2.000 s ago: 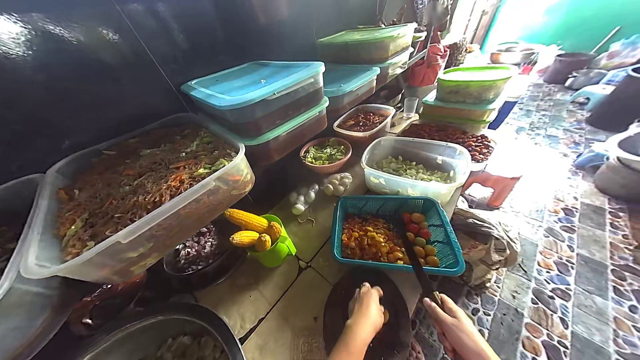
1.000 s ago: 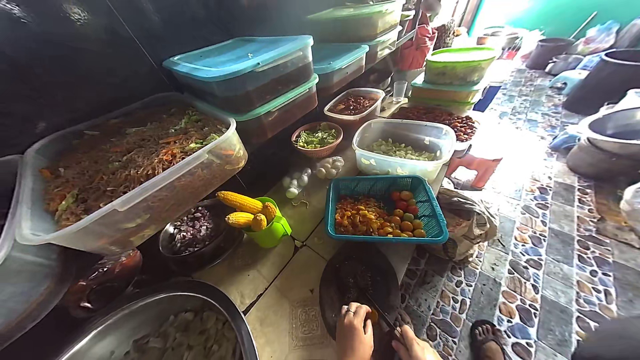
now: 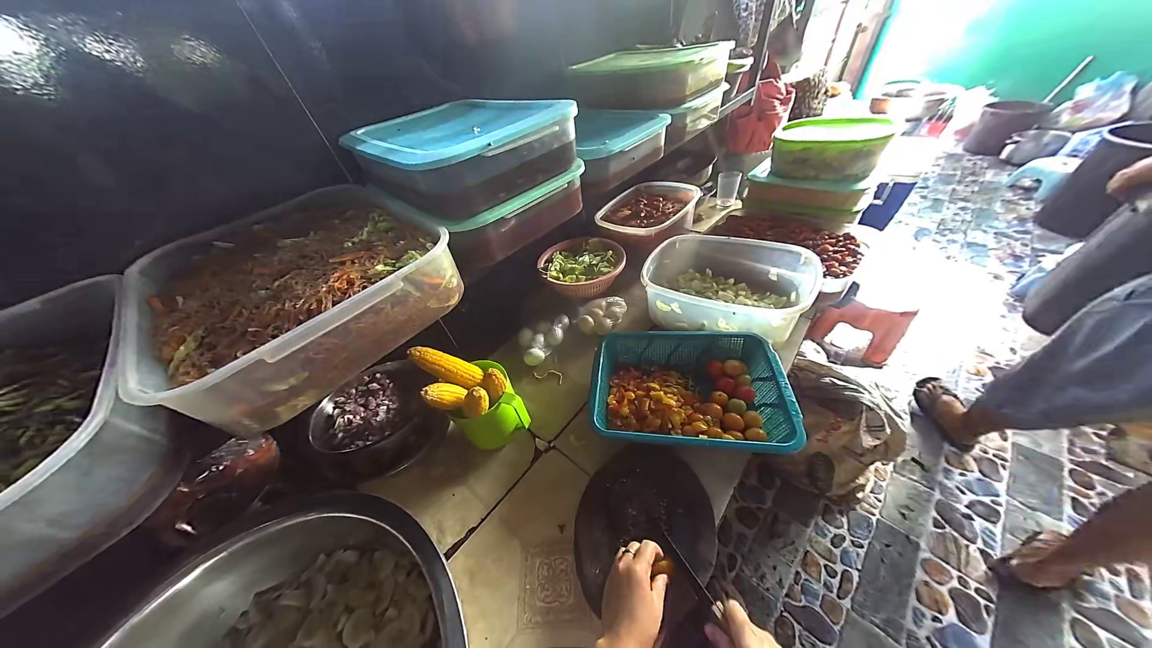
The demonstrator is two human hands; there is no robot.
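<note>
On a dark round cutting board [image 3: 634, 504], my left hand [image 3: 634, 589] holds down a small orange tomato [image 3: 663, 567]. My right hand [image 3: 740, 627] grips a knife [image 3: 688, 567], its blade beside the tomato. Beyond the board stands a teal plastic basket [image 3: 786, 396] with chopped orange pieces [image 3: 652, 400] on its left and whole red, orange and green tomatoes [image 3: 733, 405] on its right. To the left, a green plastic mug [image 3: 498, 425] holds several yellow corn cobs [image 3: 447, 367], next to a dark bowl of chopped purplish onion [image 3: 364, 409].
A large metal basin [image 3: 423, 540] sits near left, below a plastic tub [image 3: 351, 333] of noodles. Lidded containers [image 3: 468, 135] are stacked behind. Bagged eggs [image 3: 540, 340] and a tub of cut greens [image 3: 774, 315] lie beyond the basket. Another person's legs [image 3: 1071, 360] stand at right.
The knife, over the basket two seconds ago, is now low over the board by my left hand. A person has come into view at the right, where only a foot showed one second ago.
</note>
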